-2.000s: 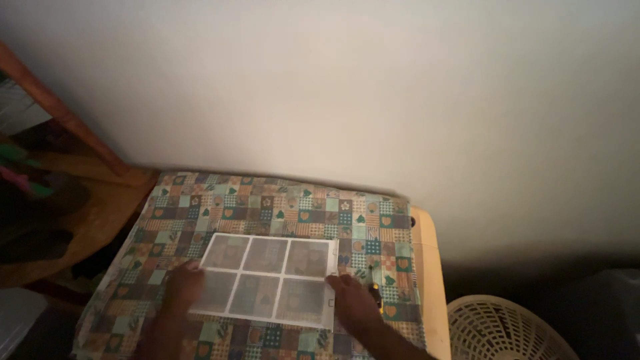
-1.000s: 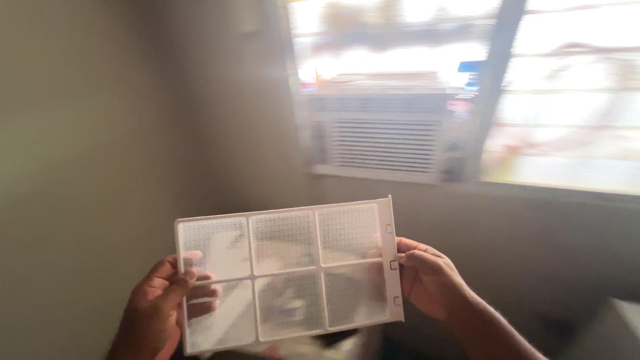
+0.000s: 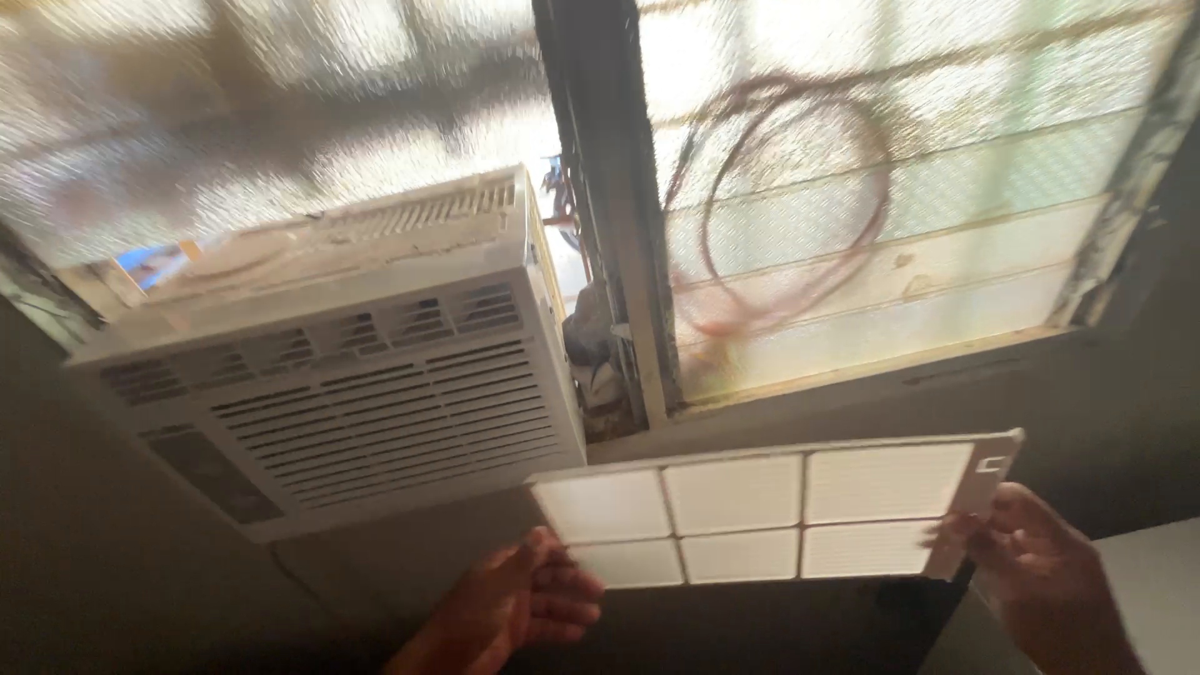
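A white plastic-framed mesh air filter (image 3: pixel 741 511), divided into several panels, is held up at the lower right of the view. My right hand (image 3: pixel 1036 567) grips its right end, by the wider strip with a small slot. At the filter's lower left corner is my left hand (image 3: pixel 525 595), thumb against the edge and fingers partly spread behind or below it. Up and to the left of the filter, a white window air conditioner (image 3: pixel 394 412) sits in the window opening, its louvred front grille facing me.
A dark window post (image 3: pixel 609 216) stands right of the air conditioner, with wadded material (image 3: pixel 595 361) stuffed between them. Textured glass louvres (image 3: pixel 984 206) fill the right window, where a coiled cable or hose (image 3: pixel 797 206) shows. A pale surface (image 3: pixel 1116 600) lies at the lower right.
The view has swung from the cloth-covered table up to the window, and the air conditioner is now much nearer. The filter, low over the table two seconds ago, is raised in both hands.
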